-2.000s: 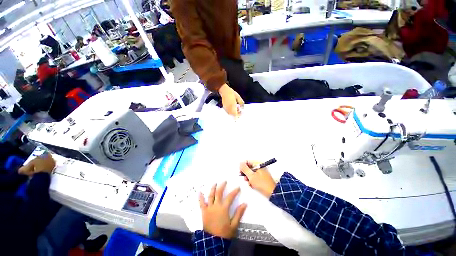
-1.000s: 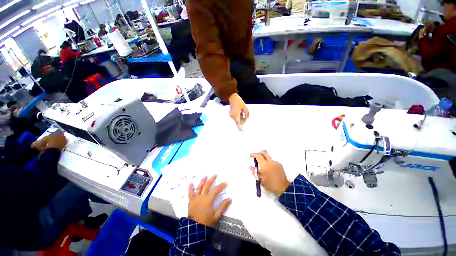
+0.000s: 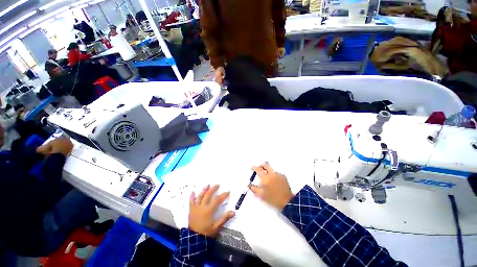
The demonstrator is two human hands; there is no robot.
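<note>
A bright white sheet (image 3: 277,234), paper or cloth, lies on the white table and its loose end hangs over the front edge. It is overexposed and blends with the table. My left hand (image 3: 208,211) lies flat on it with the fingers spread, holding nothing. My right hand (image 3: 271,185) holds a thin black marker pen (image 3: 245,194) between thumb and fingers, to the right of my left hand. The pen slants down towards my left hand. Faint marks show on the white surface left of my hands.
A sewing machine (image 3: 366,156) stands at right, a vented machine head (image 3: 125,135) at left with grey fabric (image 3: 183,133) beside it. Dark cloth (image 3: 334,99) lies in the trough behind. A person stands behind the table; another's hand rests at far left. A blue bin (image 3: 112,245) is below.
The standing person's hand has left the white sheet and the person now stands upright behind the trough. My right hand has moved slightly left and the pen's slant has changed.
</note>
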